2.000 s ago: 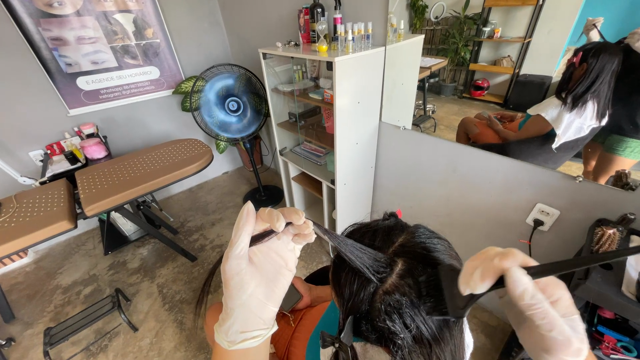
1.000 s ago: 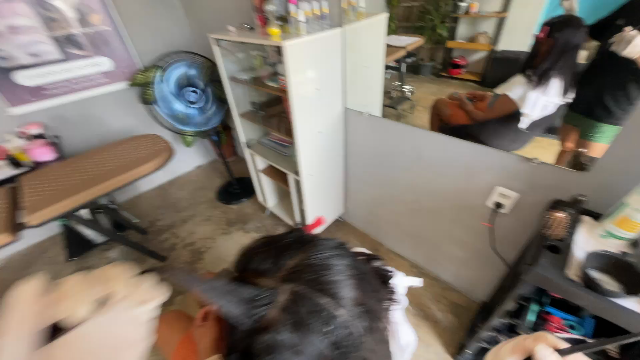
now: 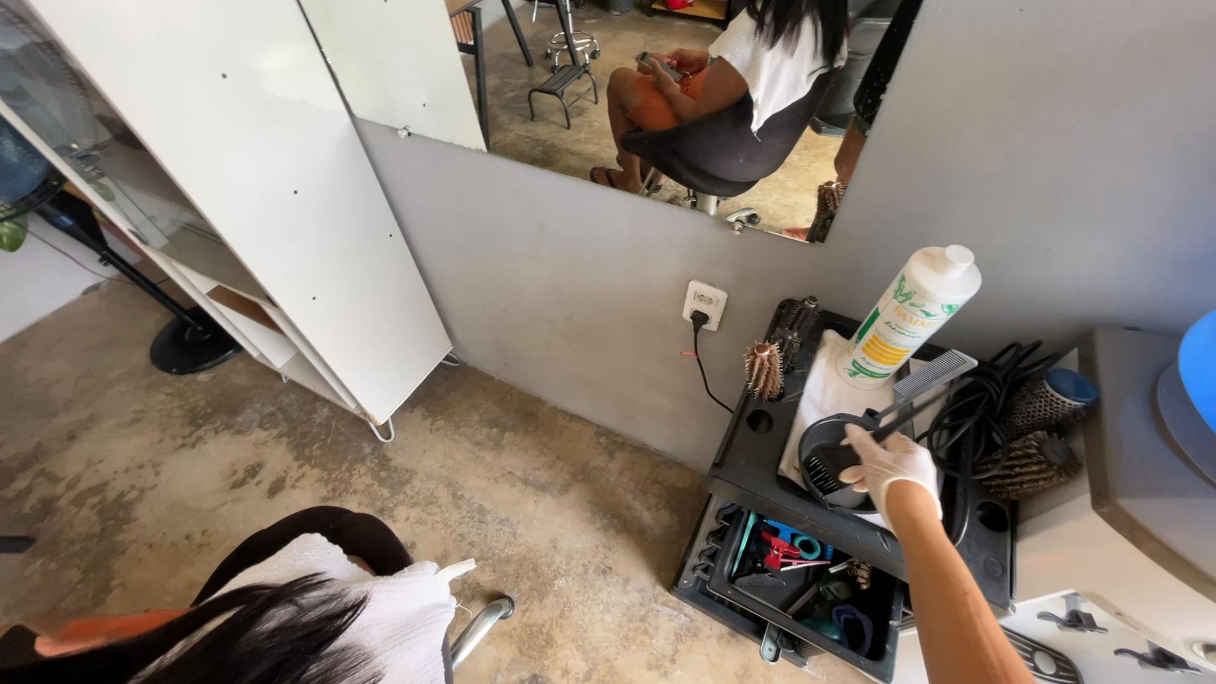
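My right hand (image 3: 888, 470), in a whitish glove, reaches over a black trolley and grips the handle of a black tint brush (image 3: 831, 475), whose bristle end sits in a dark mixing bowl (image 3: 815, 439). Beside the hand, a grey comb (image 3: 936, 372) lies across the bowl's far side. A white bottle with green print (image 3: 914, 318) stands on a white towel (image 3: 819, 394) behind the bowl. My left hand is out of frame. At the lower left, a seated person's dark hair (image 3: 275, 632) hangs over a white towel (image 3: 404, 608) on the shoulders.
Round hairbrushes (image 3: 764, 369) and a coiled black cable (image 3: 978, 418) lie on the trolley (image 3: 741, 465); its pulled-out drawer (image 3: 788, 608) holds clips. A white cabinet (image 3: 275, 190), a wall mirror (image 3: 608, 180), a fan base (image 3: 195, 347) and a grey appliance (image 3: 1140, 427) stand around.
The view has swung far to the right and down toward the trolley. My right hand has moved from the person's head to the bowl; my left hand has gone out of frame.
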